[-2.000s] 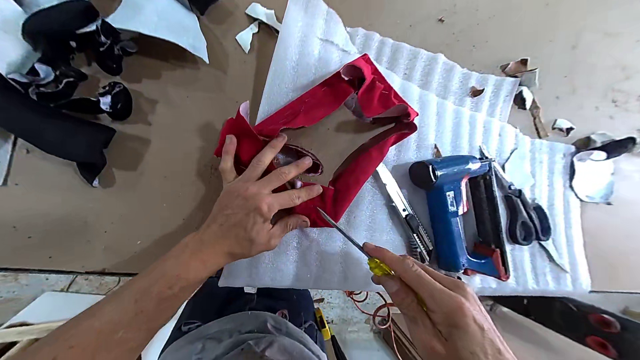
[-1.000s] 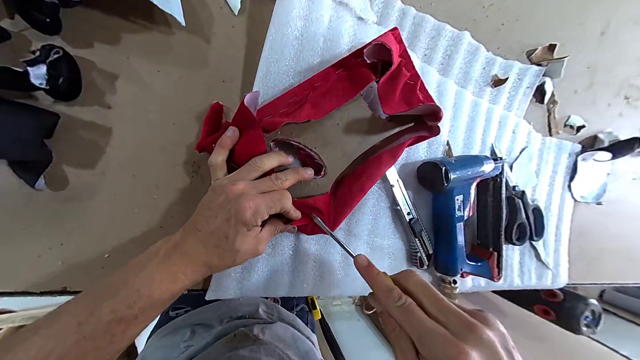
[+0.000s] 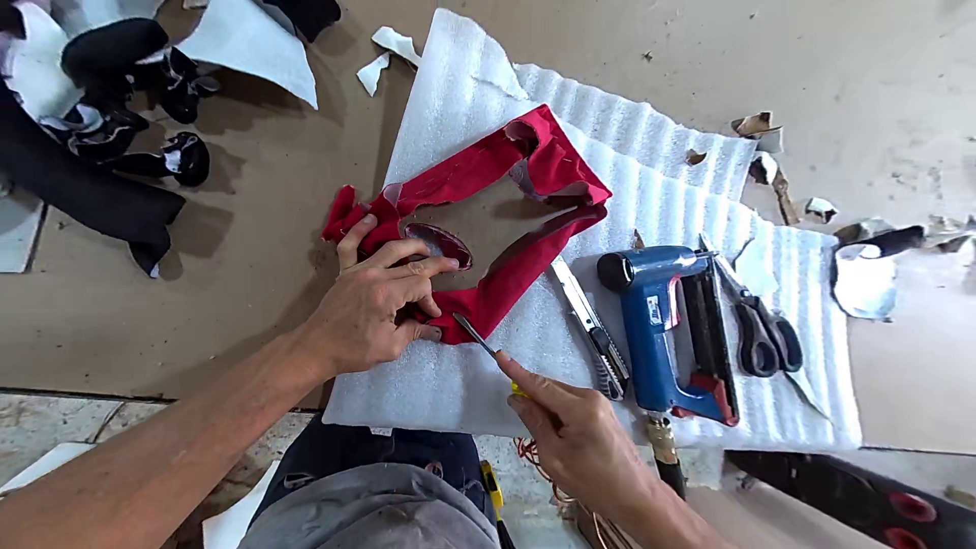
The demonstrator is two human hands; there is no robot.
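A frame-like piece covered in red fabric [image 3: 526,263] lies on white foam sheeting [image 3: 473,389]. My left hand [image 3: 381,305] presses on its lower left part, fingers spread around the fabric and holding it. In my right hand [image 3: 572,427] is a thin metal-shafted tool with a yellow handle [image 3: 518,390], mostly hidden by the fingers; it looks like a screwdriver. The shaft's tip touches or nearly touches the red fabric just right of my left thumb. Fabric edges fold inward around the opening, with pale lining showing in places.
Right of the red piece lie a snap-off utility knife [image 3: 591,328], a blue pneumatic stapler [image 3: 652,328] with a hose, and black-handled scissors [image 3: 762,335]. Black fabric pieces [image 3: 76,168] and white scraps [image 3: 252,46] are at the upper left. More scraps [image 3: 865,278] lie at the far right.
The view has shifted between frames. Both hands stay close to the red piece's lower edge, the left on the fabric and the right holding the tool throughout.
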